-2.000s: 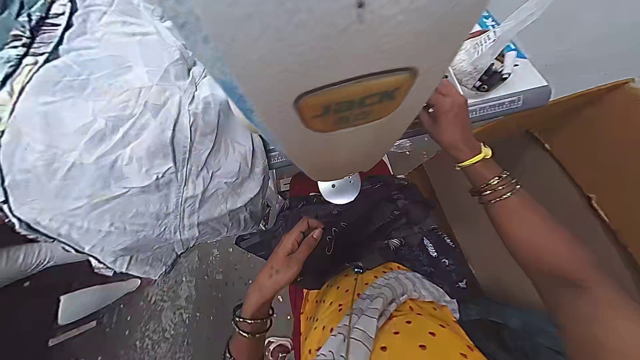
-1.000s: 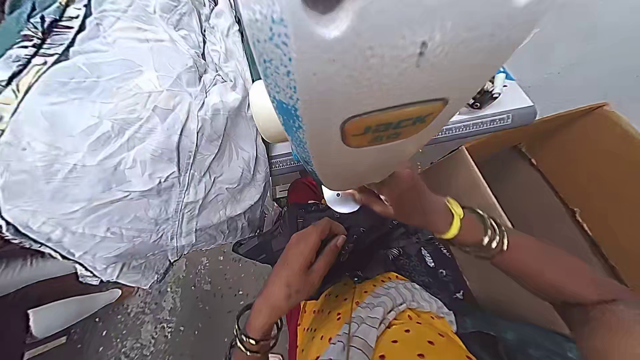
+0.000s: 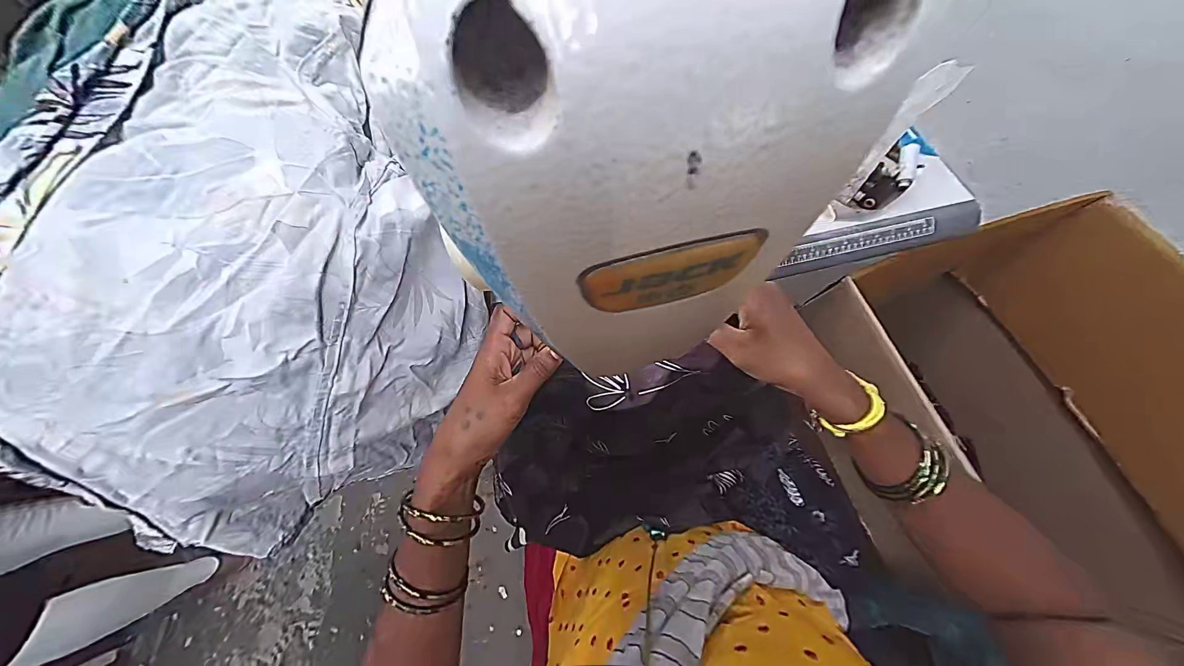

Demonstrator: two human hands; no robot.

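Observation:
A black fabric piece with white print [image 3: 647, 444] is spread between my hands and drapes over my lap. My left hand [image 3: 495, 393] pinches its upper left edge beside the head of a Jack sewing machine [image 3: 629, 185]. On the other side of the machine head, my right hand [image 3: 777, 347] is closed on the upper right part of the fabric, its fingertips partly hidden. The machine head covers the needle area and the middle of the fabric's top edge.
A large white cloth [image 3: 203, 305] hangs at the left. An opened cardboard box [image 3: 1036, 388] stands at the right. Behind it, small black and white items [image 3: 883, 180] lie on the machine table [image 3: 869, 240] with a printed ruler strip.
My left hand has moved up to the machine head's left side. My right hand has gone from the fabric's middle to its right part. The fabric is more spread out, and the round metal plate is now hidden.

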